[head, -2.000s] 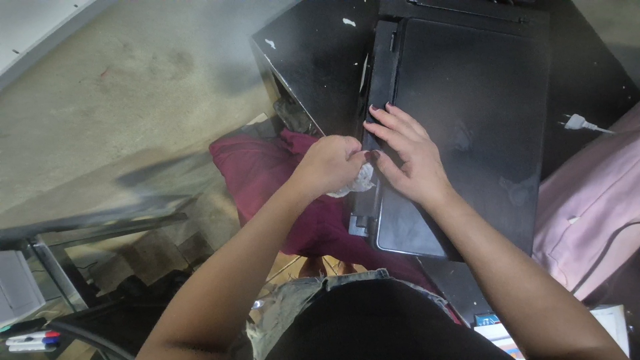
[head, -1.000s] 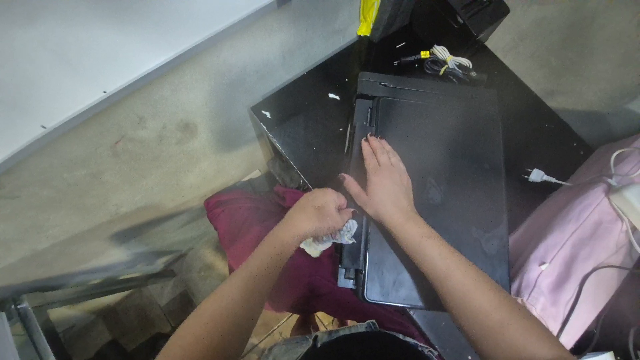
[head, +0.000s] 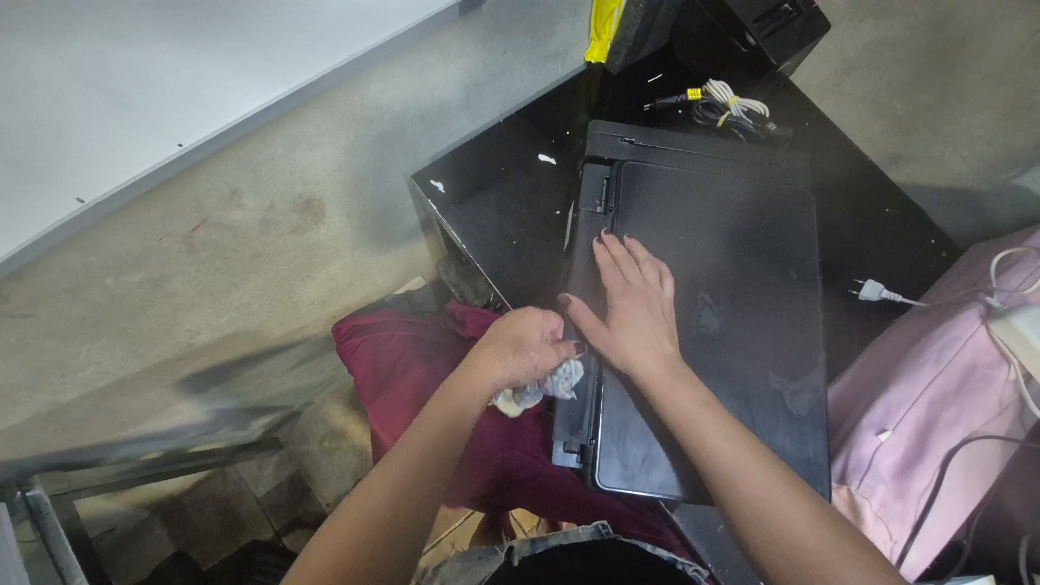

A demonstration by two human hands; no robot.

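My left hand (head: pixel 524 349) is closed around a crumpled light cloth (head: pixel 562 379), at the near-left edge of a black printer (head: pixel 739 236) with a flat lid. Part of the cloth sticks out below the fist. My right hand (head: pixel 634 305) lies on the printer's lid and its left border, palm down, fingers spread a little, with nothing held. Dull smudges show on the lid to the right of this hand. The printer rests on a glossy black table (head: pixel 504 219). Maroon fabric (head: pixel 390 349) hangs below my left hand.
Bundled cables (head: pixel 731 106) lie behind the printer, near a black device (head: pixel 764 32). A white plug (head: pixel 873 290) and pink fabric (head: pixel 918 406) are at the right. Small white scraps (head: pixel 547 159) dot the table. A white board (head: pixel 203 81) fills the upper left; a metal frame (head: pixel 49 520) stands lower left.
My right hand's fingers, bent on the printer's left border two seconds ago, now lie flatter. My left hand keeps hold of the cloth beside the printer's edge. The view has shifted.
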